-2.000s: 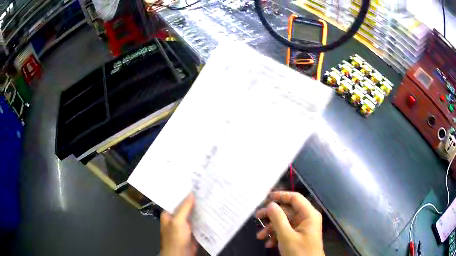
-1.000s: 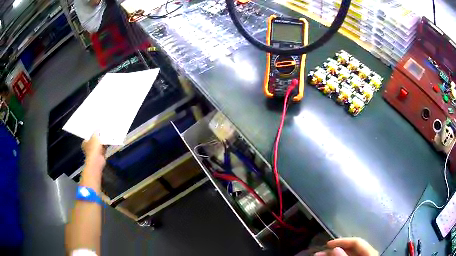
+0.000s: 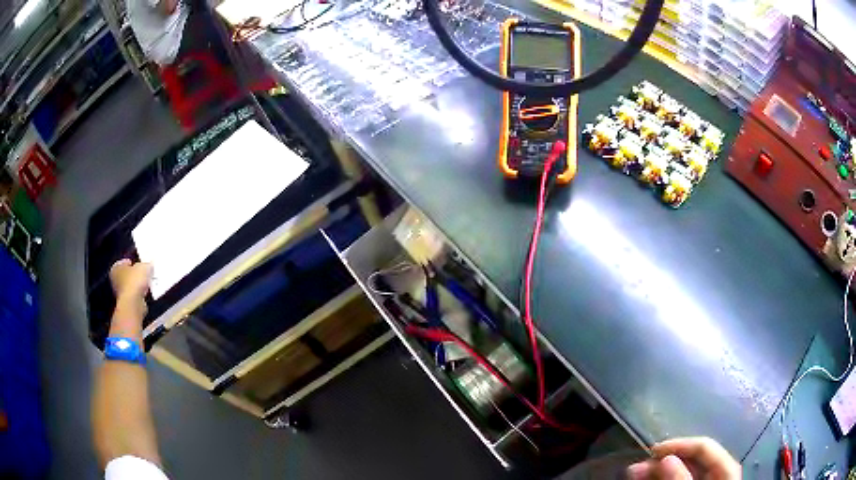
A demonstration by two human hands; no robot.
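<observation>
A white paper sheet (image 3: 221, 206) lies over a black-topped cart or box (image 3: 324, 192) at the left. My left hand (image 3: 131, 279), with a blue wristband, is at the sheet's lower left corner and grips it. The sheet looks blank from here. My right hand (image 3: 693, 461) is at the bottom edge by the bench front, partly cut off; its fingers are bent and whether it holds anything cannot be told.
An open drawer (image 3: 413, 352) with a wire spool and pliers juts from the bench (image 3: 619, 309). On the bench are an orange multimeter (image 3: 540, 98) with a red lead, rows of small boards (image 3: 654, 141), a red test box (image 3: 788, 150) and clear trays (image 3: 723, 56).
The sheet left the front of my view, went to the left and now lies flatter over the black top. My left hand moved left with it. My right hand went down to the lower right.
</observation>
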